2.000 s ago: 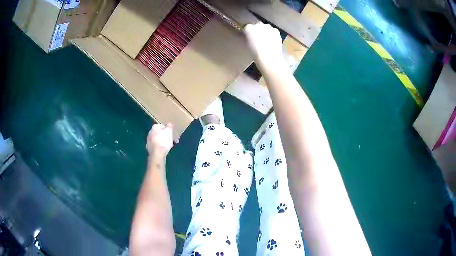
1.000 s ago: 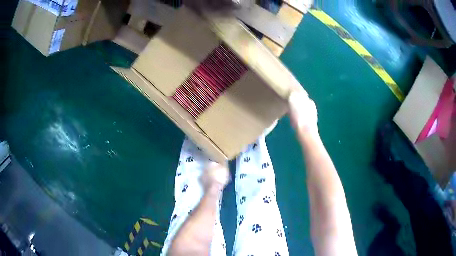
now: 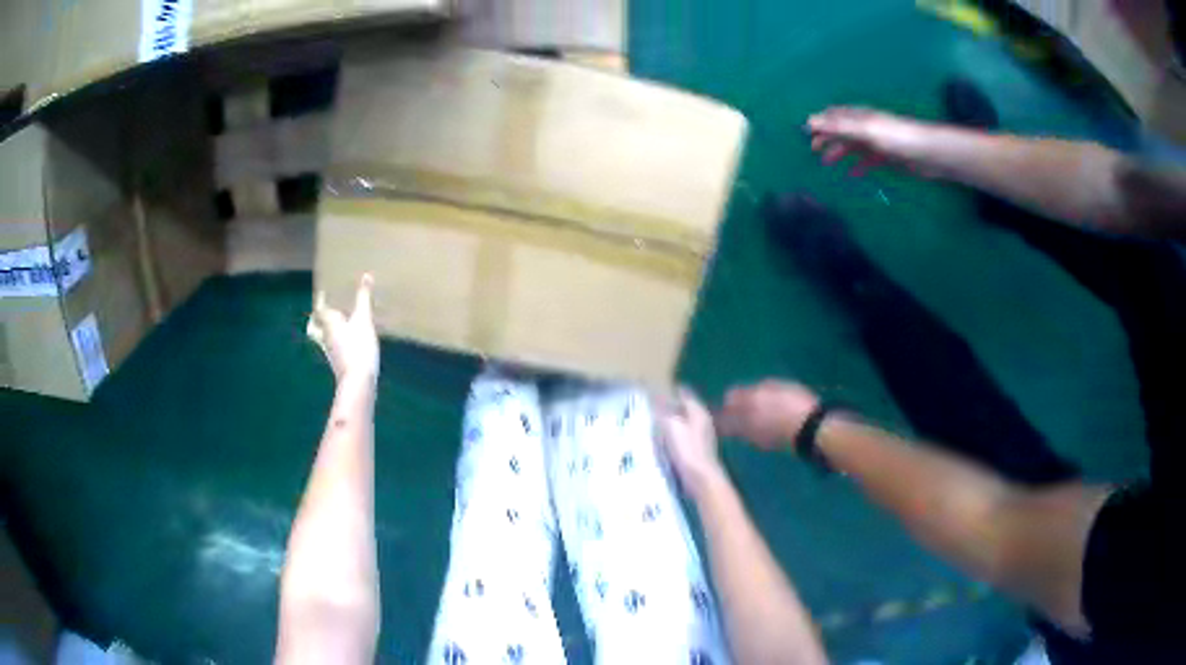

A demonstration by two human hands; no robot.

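Observation:
A brown carton [image 3: 520, 221] is tipped up in front of my legs, a closed face with a tape-covered seam turned towards me. Its inside is hidden. My left hand [image 3: 346, 340] grips its lower left corner, with thumb and fingers on either side of the corner. My right hand [image 3: 687, 435] is blurred and holds the lower right corner.
Another person's hand with a black wristband [image 3: 774, 416] is close beside my right hand; their other hand [image 3: 858, 137] is open right of the carton. More cartons [image 3: 26, 260] and a wooden pallet [image 3: 267, 163] lie at the left and behind. The floor is green.
The open carton with pink-red packing has turned over so a taped face shows. My left hand moved left, my right hand down and left. Another person's arms have come in from the right.

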